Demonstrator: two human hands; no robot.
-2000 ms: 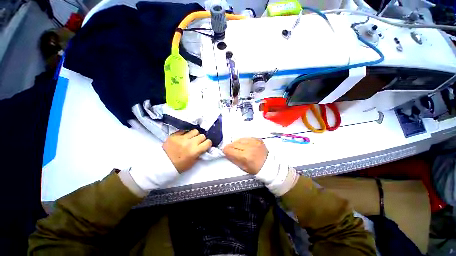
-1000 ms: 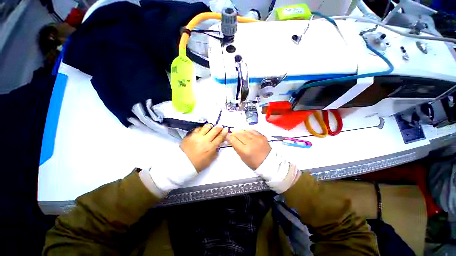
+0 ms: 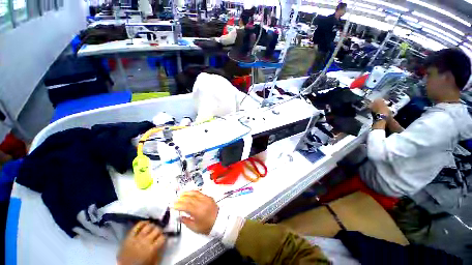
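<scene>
The navy garment piece lies heaped left of the needle, with pale lining and a dark strip at its front edge. The white sewing machine stands behind the hands. My left hand, blurred and partly cut off by the lower edge, rests on the cloth's front edge; its grip is unclear. My right hand is just in front of the presser foot, fingers bent at a small dark piece. Its fingertips are blurred, so its hold is unclear.
Red and orange shears and a pink and blue tool lie right of the needle. A lime-green lamp tag hangs left of it. A person in a white top sits at a machine on the right. A cardboard box is below the table.
The view has swung up and to the right, bringing the factory floor and other people into view. My hands now appear lower and farther left, and slightly farther apart.
</scene>
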